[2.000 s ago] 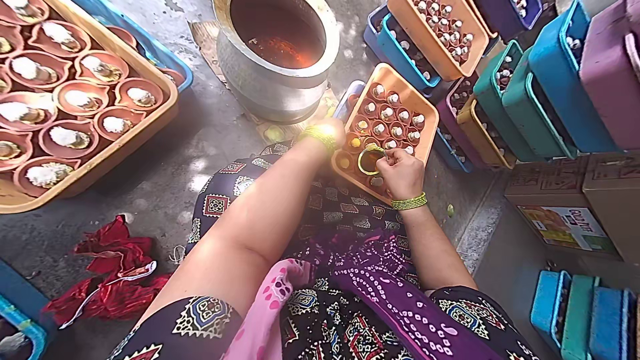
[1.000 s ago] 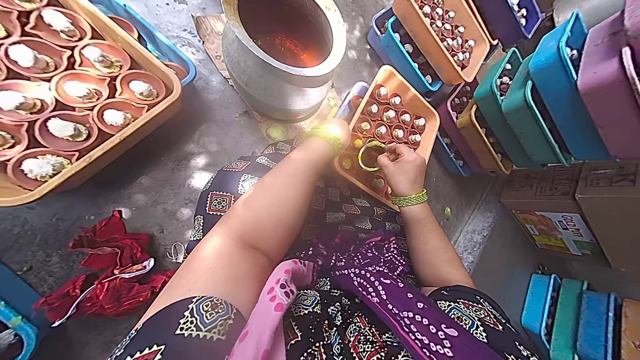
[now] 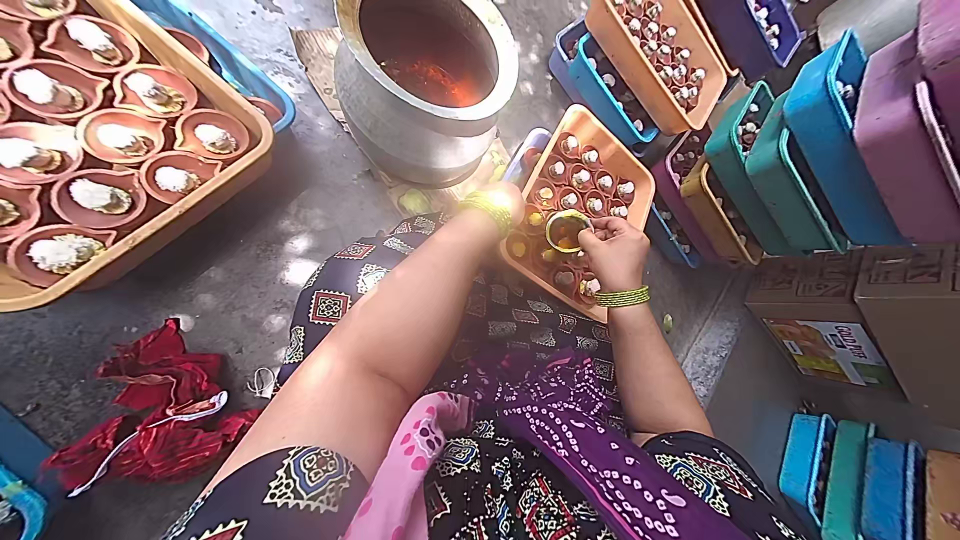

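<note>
My right hand (image 3: 616,251) grips a small round cup (image 3: 568,231) by its side, with yellowish liquid in it. It is over an orange plastic tray (image 3: 640,169) of small clay lamps, many topped with white tufts. Several lamps on the tray's left side look yellow inside. My left hand (image 3: 510,201) is at the tray's left edge, beside the metal pot; glare and the wrist hide its fingers, and whether it holds anything does not show. Green bangles circle both wrists. The wide-mouthed metal pot (image 3: 409,139) holds reddish-brown liquid.
A large orange tray (image 3: 259,150) of clay lamps with white tufts is at upper left, over a blue tray (image 3: 281,112). Stacked coloured trays (image 3: 817,150) line the right, above cardboard boxes (image 3: 907,315). Red cloth (image 3: 161,412) lies on the floor at left.
</note>
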